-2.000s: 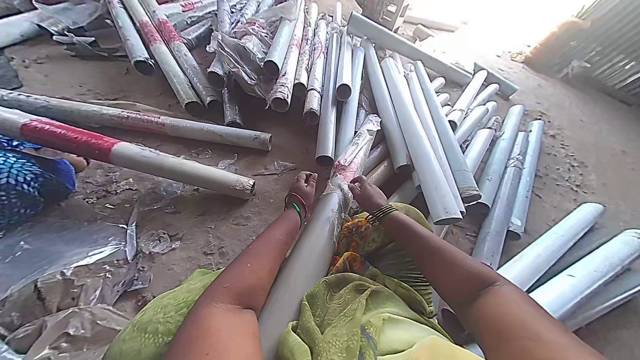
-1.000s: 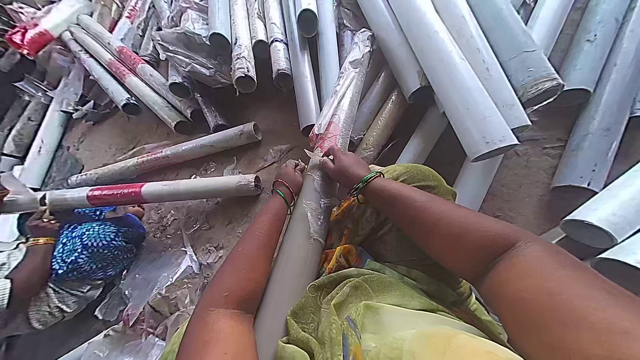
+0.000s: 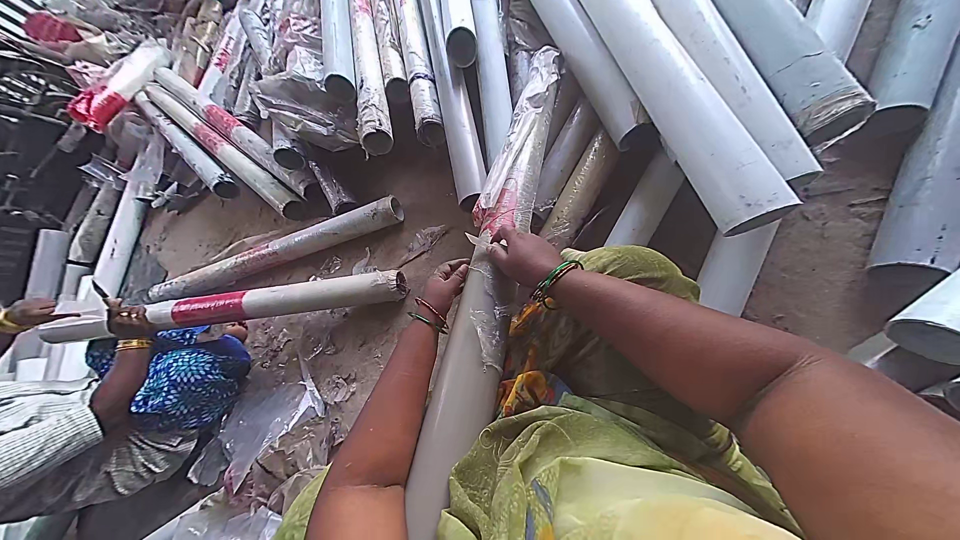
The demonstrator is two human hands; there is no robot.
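A grey plastic pipe (image 3: 456, 390) lies lengthwise across my lap, its lower part bare. Clear plastic film (image 3: 531, 142) with red print wraps the far part, and torn film clings beside my hands. My right hand (image 3: 525, 257) pinches a loose, pale pointed piece of the film at the pipe's upper side. Close by on the pipe's left edge is my left hand (image 3: 448, 283), fingers curled with thumb and fingertips together; whether film is between them cannot be told.
At the left a co-worker's hands (image 3: 129, 319) hold another pipe with a red band (image 3: 210, 308). A weathered pipe (image 3: 285, 251) lies beyond it. Many pipes (image 3: 697, 127) are piled ahead and at the right. Scraps of plastic film (image 3: 262, 427) litter the dirt ground.
The view has swung left and down, bringing the co-worker's hands and arms into sight. Both my hands stay at the film's edge on the pipe.
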